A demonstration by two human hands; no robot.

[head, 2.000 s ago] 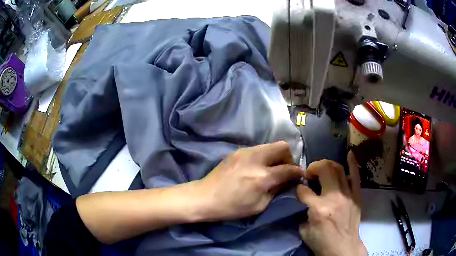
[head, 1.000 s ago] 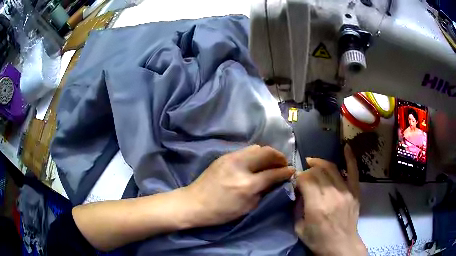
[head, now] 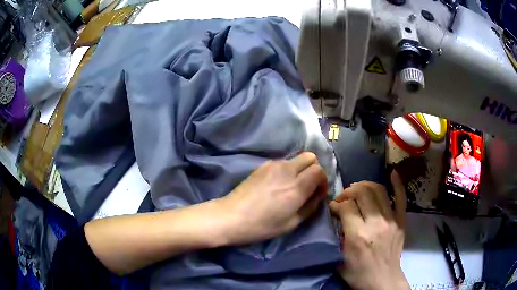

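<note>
Shiny blue-grey lining fabric (head: pixel 164 119) lies in crumpled folds across the table. A darker, matte cloth strip (head: pixel 360 161) lies right of its edge, near the brass-yellow piece at the presser foot (head: pixel 334 132). My left hand (head: pixel 278 198) rests on the lining, fingers bent and pinching its edge just below the presser foot. My right hand (head: pixel 368 229) is right beside it, thumb and fingertips at the seam edge, index finger pointing up. Its fingertips partly hide the seam, so its hold is hard to tell.
The off-white sewing machine head (head: pixel 436 62) stands over the upper right. Red and yellow scissors handles (head: pixel 409 133) and a lit smartphone (head: pixel 463 164) lie behind my right hand. Black thread snips (head: pixel 450 252) lie lower right. A plastic-wrapped roll (head: pixel 48 76) and purple round object (head: pixel 12 90) are far left.
My left fingers have moved slightly up and left, and their grip on the edge has shifted. The cloth edge by my right thumb now lies lower and flatter. The camera view has shifted slightly.
</note>
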